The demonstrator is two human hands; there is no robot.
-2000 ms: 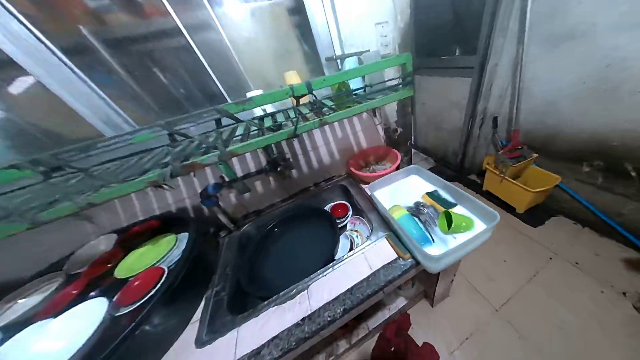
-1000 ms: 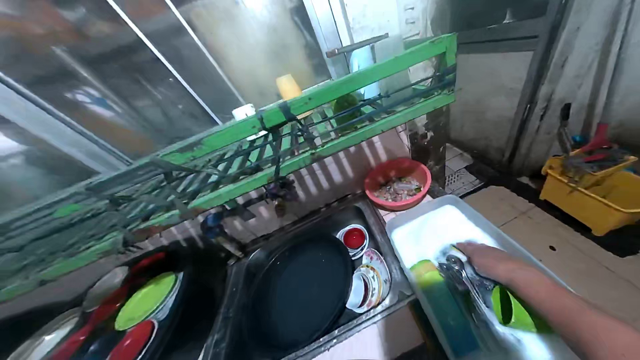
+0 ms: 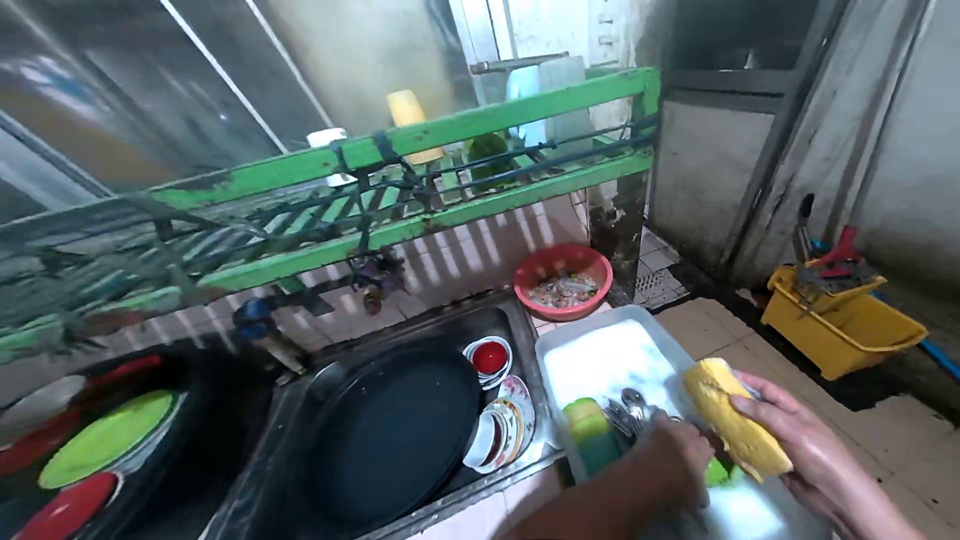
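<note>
My right hand (image 3: 795, 435) grips a worn yellow sponge (image 3: 735, 420) above the right side of a pale plastic basin (image 3: 551, 352) of white suds. My left hand (image 3: 671, 457) reaches across the basin, its fingers curled on a bunch of metal spoons and other cutlery (image 3: 630, 409); its fingertips are partly hidden. Left of the cutlery stands a yellow and teal cup or container (image 3: 592, 435). A bright green item (image 3: 716, 472) shows between my hands, mostly covered by them.
The sink (image 3: 525, 442) holds a large black round pan or tray (image 3: 390, 442) and stacked bowls (image 3: 506, 431). A red basin (image 3: 564, 315) of scraps sits behind the suds. Plates (image 3: 109, 439) lie at far left. A green rack (image 3: 420, 225) crosses behind; a yellow mop bucket (image 3: 840, 337) stands right.
My right hand, reaching into the basin a second ago, is now further right with the yellow sponge in it. My left hand has come into view at the cutlery. The view has moved closer.
</note>
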